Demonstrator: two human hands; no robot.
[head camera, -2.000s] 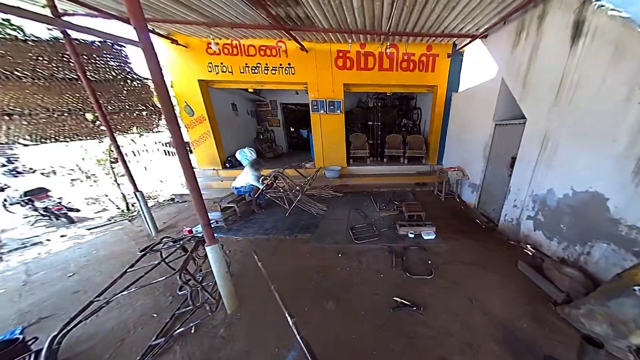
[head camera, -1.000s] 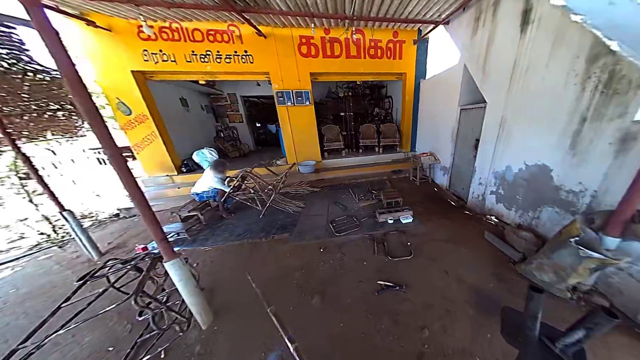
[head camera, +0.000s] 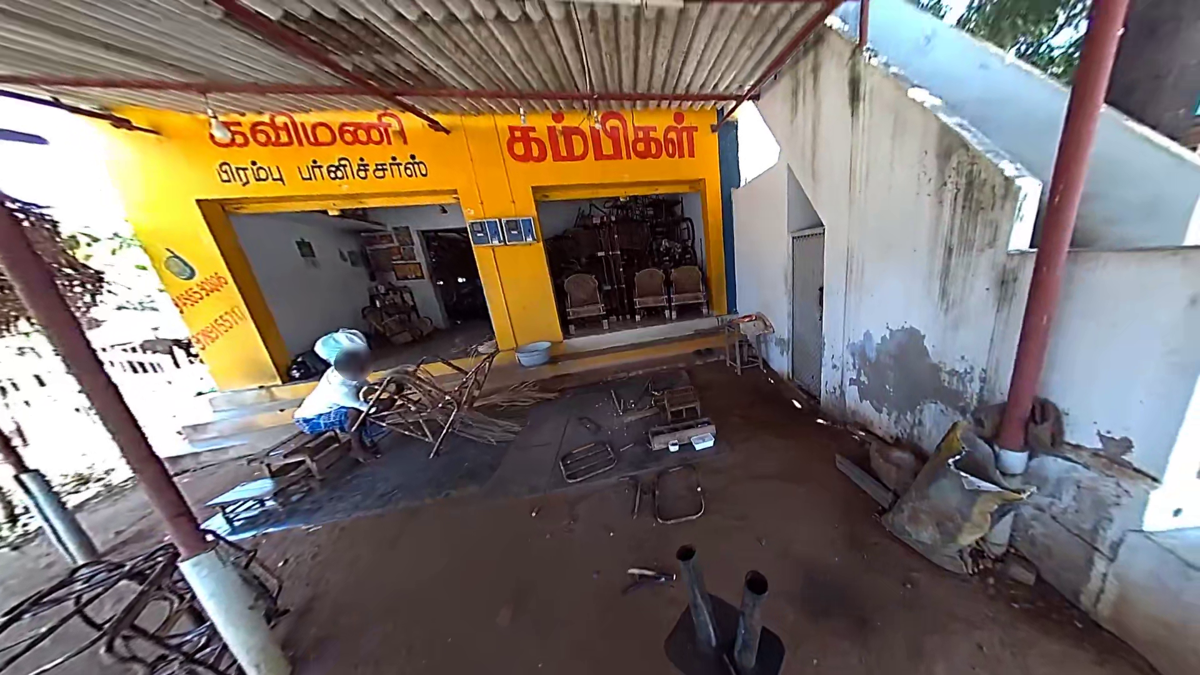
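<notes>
Neither my left hand nor my right hand shows in the head view. Nearest me at the bottom stand two upright metal pipes on a dark base. Just left of them a small hand tool, too small to name, lies on the brown floor. Farther off, two bent cane or metal frames lie flat near a low wooden stool and a small white container.
A seated person is beside a bundle of canes at left. Red-and-white posts flank the space. Bent rods lie at lower left; a worn sack leans at right. Cane chairs stand inside the building.
The view has swung to the right, bringing the two upright pipes and the right-hand post into sight. The seated person remains beside the canes.
</notes>
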